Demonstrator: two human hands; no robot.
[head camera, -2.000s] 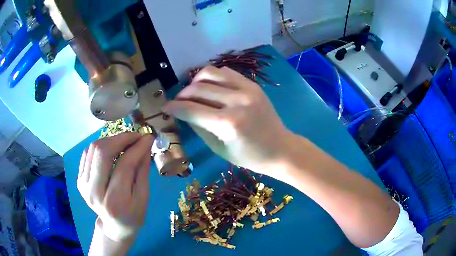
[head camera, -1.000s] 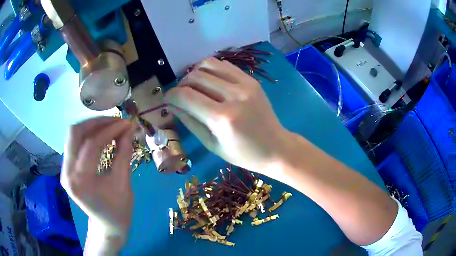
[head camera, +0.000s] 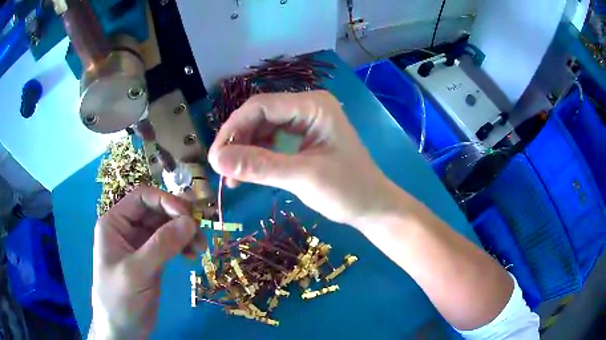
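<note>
My right hand (head camera: 292, 156) pinches a thin red-brown lead wire (head camera: 220, 199) that hangs down from its fingertips. The wire's lower end meets a small brass terminal (head camera: 228, 226), above the front heap. My left hand (head camera: 149, 242) is closed at the left end of this terminal, with a bit of gold showing at its fingertips. The upper electrode holder (head camera: 113, 99) and its electrode (head camera: 147, 127) are behind my left hand. The lower electrode holder (head camera: 201, 198) is partly hidden by my left fingers. Finished pieces (head camera: 266, 259) lie heaped at the front.
Loose brass terminals (head camera: 119, 171) lie left of the electrodes. Lead wires (head camera: 282, 73) lie behind my right hand on the teal mat (head camera: 389, 265). A black knob (head camera: 30, 97) is at the left. A control box (head camera: 458, 93) and blue bins (head camera: 531, 219) are at the right.
Both hands have moved away from the electrodes toward the front heap. The wire now hangs downward with the terminal at its lower end. The view has shifted, showing more of the wire bundle.
</note>
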